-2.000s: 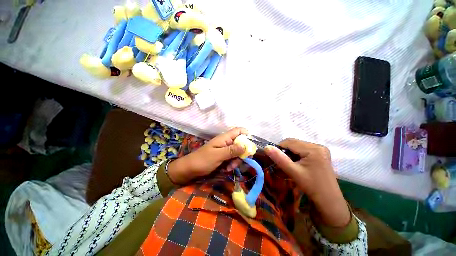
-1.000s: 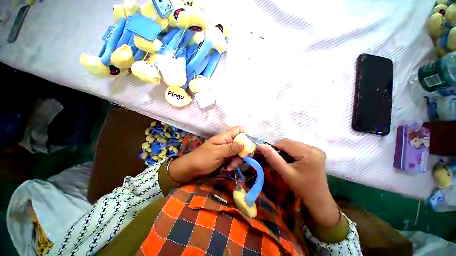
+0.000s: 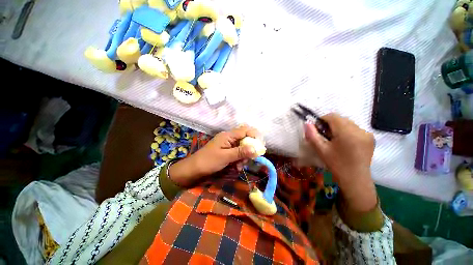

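My left hand (image 3: 220, 154) pinches one pale yellow padded end of the plush piece (image 3: 270, 178) over my lap. Its light blue band curves down to the other yellow end, which rests against the orange-and-black checked apron (image 3: 218, 227). My right hand (image 3: 345, 150) holds small black thread snips (image 3: 313, 120) above the table edge, apart from the plush piece. The snips' two blades point up and left, slightly apart. A fine thread shows faintly between the piece and my right side. I cannot make out a needle.
A pile of blue and yellow plush pieces (image 3: 179, 46) lies on the whitish table cloth (image 3: 311, 57). A lower heap (image 3: 170, 142) sits below the table edge. At right are a black smartphone (image 3: 393, 90), a purple tin (image 3: 434, 147) and a bottle (image 3: 459, 72).
My right hand and the snips have moved away from the yellow end, up and to the right. My left hand still holds the piece in nearly the same place.
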